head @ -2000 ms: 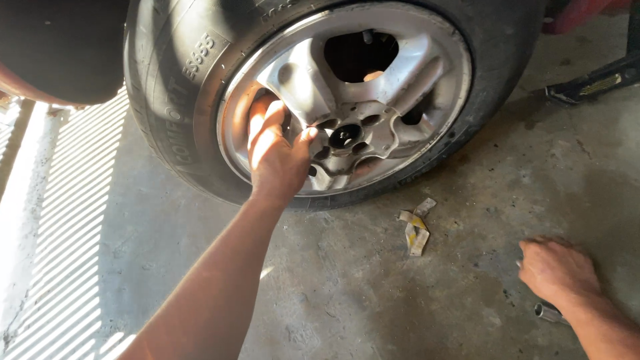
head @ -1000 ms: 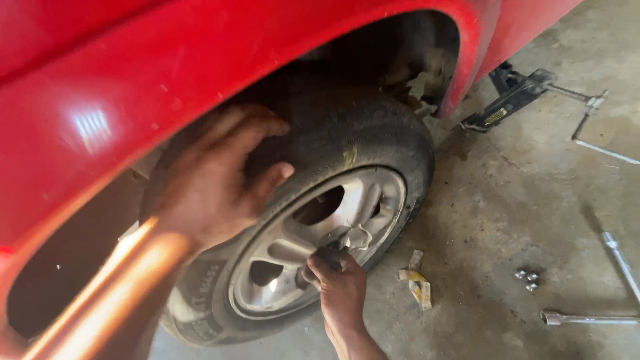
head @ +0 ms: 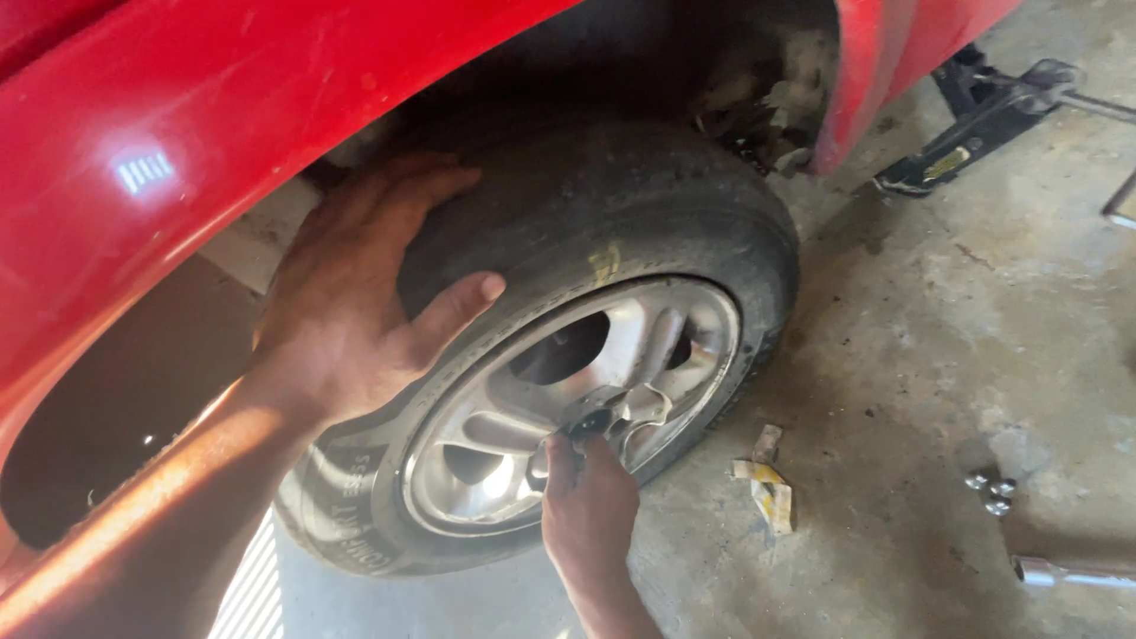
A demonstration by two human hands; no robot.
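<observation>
A car wheel with a black tyre [head: 710,204] and a silver alloy rim [head: 639,328] stands tilted in the view, within the wheel arch of a red car. My left hand [head: 364,293] lies spread on the upper left of the tyre, its thumb apart from the fingers. At the wheel's hub, the thumb and fingers of my right hand [head: 590,497] are pinched together beside the dark centre cap [head: 590,423]. Whatever is between those fingertips is hidden.
The red fender [head: 266,98] curves close above my left hand. A black scissor jack [head: 967,142] stands at the upper right. On the concrete floor lie several lug nuts [head: 1000,488], a metal socket wrench [head: 1065,572] and a crumpled strip [head: 768,484].
Two seconds ago my left hand held a rim spoke and my right hand was on the floor; now the left is on the tyre and the right at the hub. The view has shifted.
</observation>
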